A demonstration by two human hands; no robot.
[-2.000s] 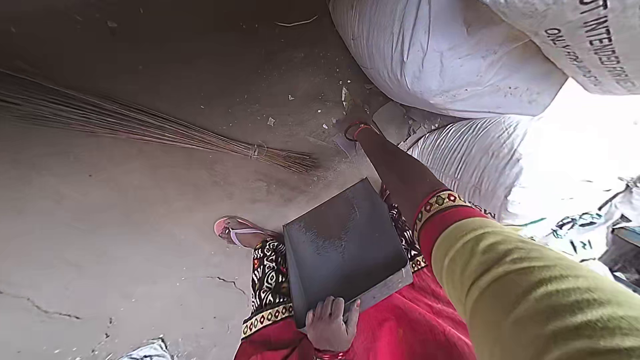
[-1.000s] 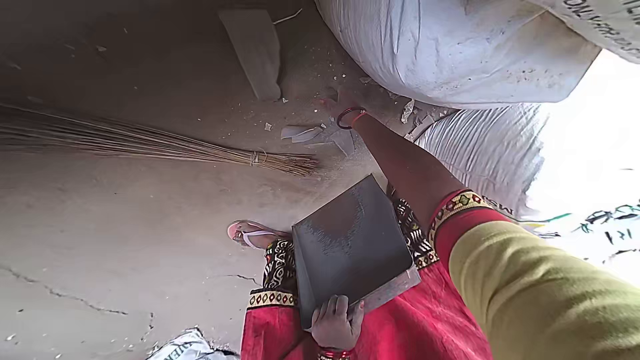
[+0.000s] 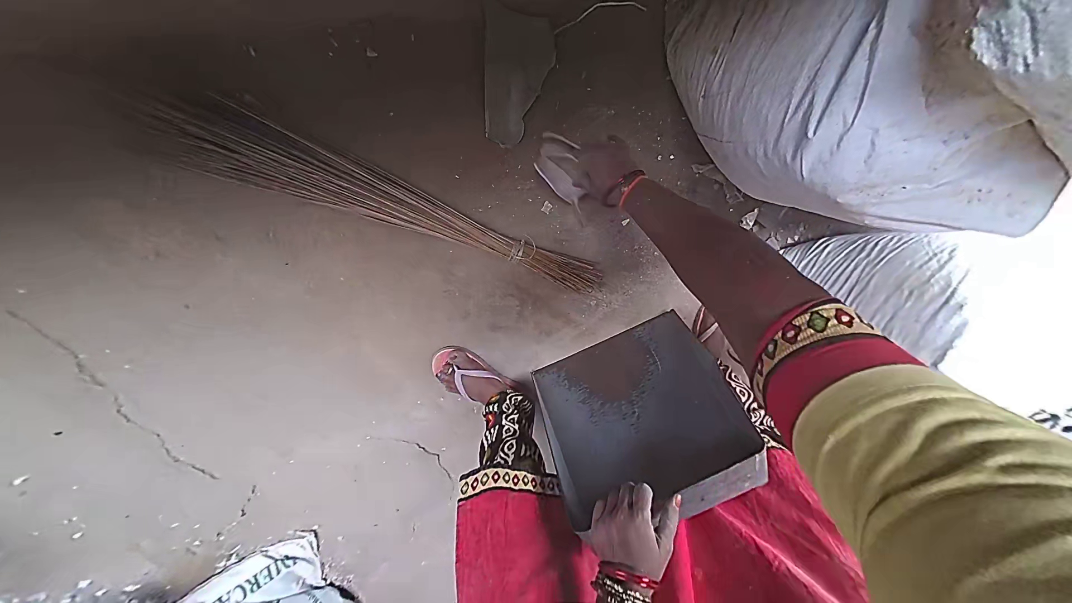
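My left hand (image 3: pixel 632 526) grips the near edge of a dark, flat-topped block (image 3: pixel 662 419) on my lap, its fingers on top and its thumb by the pale side. The top has a worn, brownish patch. My right hand (image 3: pixel 603 167) is stretched out low over the floor, with pale flat pieces (image 3: pixel 557 166) in its fingers; their material is unclear. Left of that hand lies a long grey flat piece (image 3: pixel 515 75). Nearer to me is a stick broom (image 3: pixel 402 201), tied near its thick end, lying on the floor.
Large stuffed white sacks (image 3: pixel 821 109) stand at the upper right, with another sack (image 3: pixel 879 285) below them. A printed white bag (image 3: pixel 268 574) lies at the lower left. Small scraps dot the cracked floor (image 3: pixel 251 352). My sandalled foot (image 3: pixel 473 374) is left of the block.
My right hand has moved left across the floor with the pale pieces. The long grey piece lies on the floor where the oldest frame does not show it. My left hand stays on the block.
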